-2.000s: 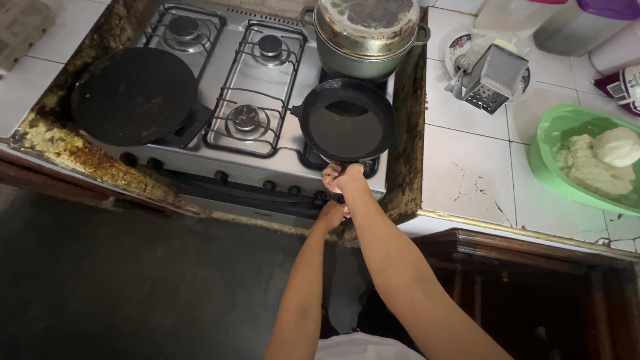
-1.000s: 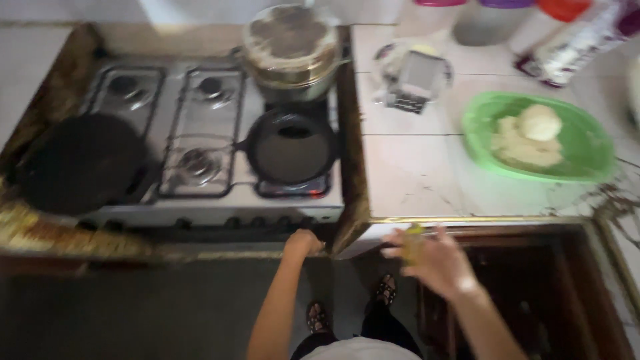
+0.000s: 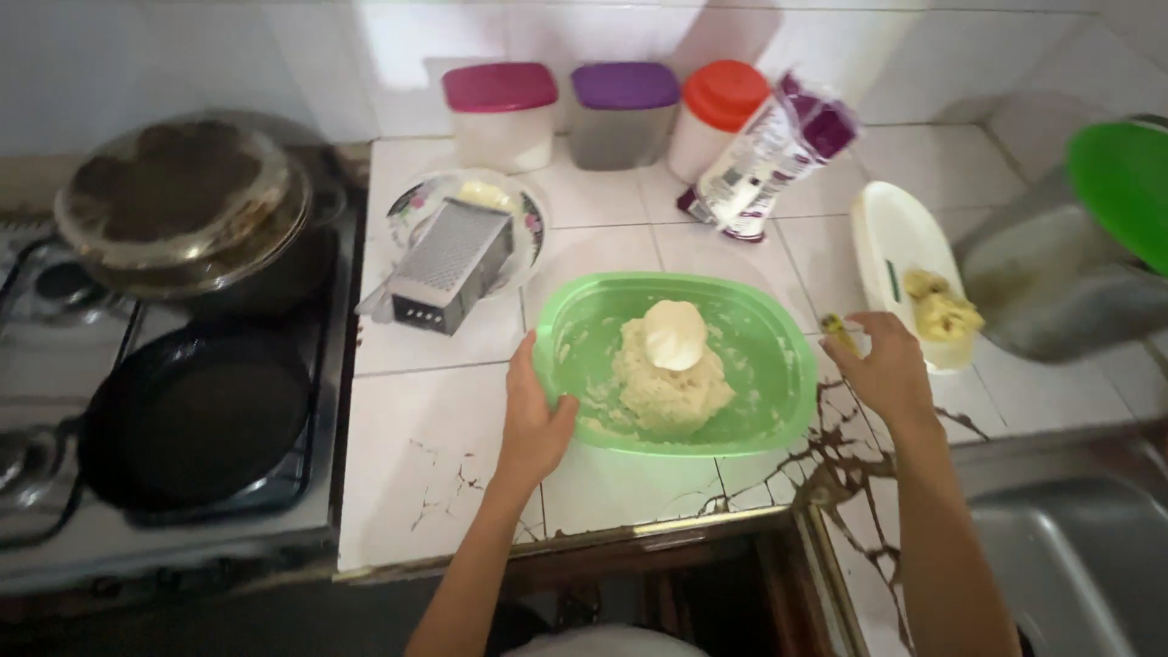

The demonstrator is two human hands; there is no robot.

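Note:
A green plastic basin on the tiled counter holds a rough mass of dough with a smooth pale ball on top. My left hand rests against the basin's left rim, thumb over the edge. Right of the basin, my right hand pinches a small yellow and dark object, too blurred to name, over the counter. Beyond it, a long white dish carries yellow lumps. A metal box grater lies on a flowered plate at the back left.
On the stove at left are a black frying pan and a lidded pot. Lidded containers and a purple and white packet stand along the wall. A metal sink is at right; the counter tiles are cracked.
The view has swung right. My left hand has gone from the stove's front to the basin's rim. My right hand, earlier at the pan and then over the counter's edge, is now beside the basin.

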